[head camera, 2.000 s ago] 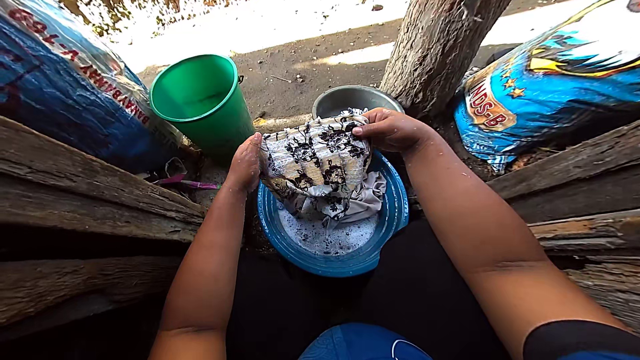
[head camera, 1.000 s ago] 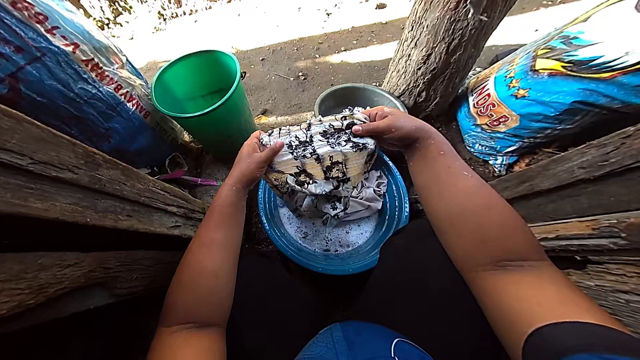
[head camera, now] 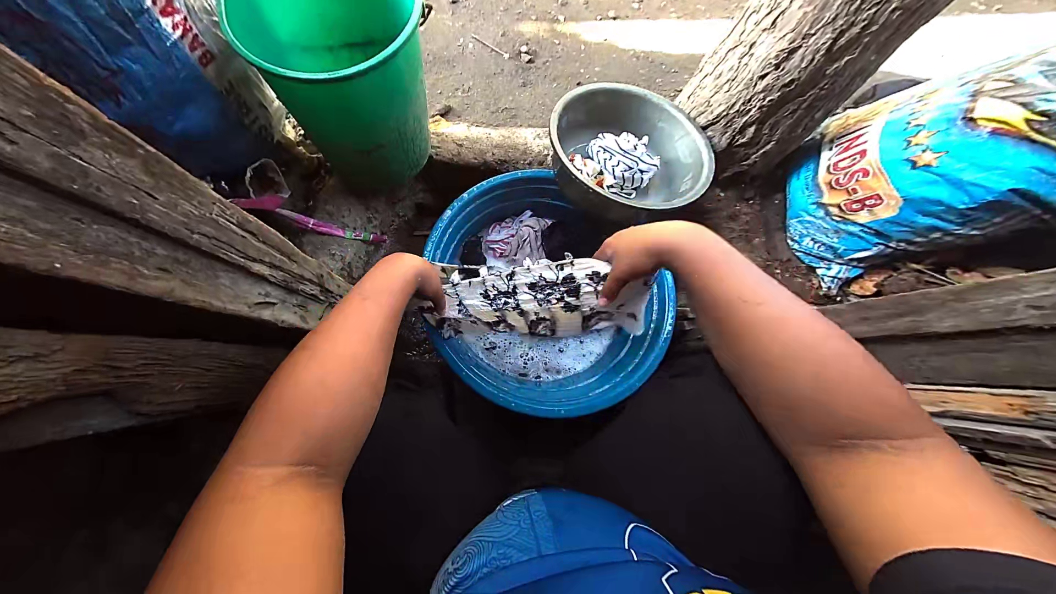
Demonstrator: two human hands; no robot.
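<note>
A wet white cloth with black patterns point(head camera: 528, 299) is stretched between my two hands, low over a round blue plastic basin point(head camera: 551, 406). My left hand point(head camera: 412, 285) grips its left end at the basin's rim, and my right hand point(head camera: 648, 254) grips it near the right end. Below the cloth lies foamy water point(head camera: 536, 355). Behind it, a bunched pale striped cloth point(head camera: 516, 238) rests in the basin. A grey metal bowl point(head camera: 697, 177) at the basin's back right holds a small black-and-white striped cloth point(head camera: 623, 161).
A green bucket point(head camera: 384, 132) stands behind on the left, with a blue sack point(head camera: 124, 91) beyond. A pink toothbrush-like object point(head camera: 322, 224) lies near it. Wooden planks point(head camera: 148, 214) flank both sides. On the right are a wooden post point(head camera: 784, 74) and a bright blue printed sack point(head camera: 916, 177).
Both hands have lowered the patterned cloth toward the basin and hold it stretched out. The metal bowl's contents and the striped cloth behind have come into sight.
</note>
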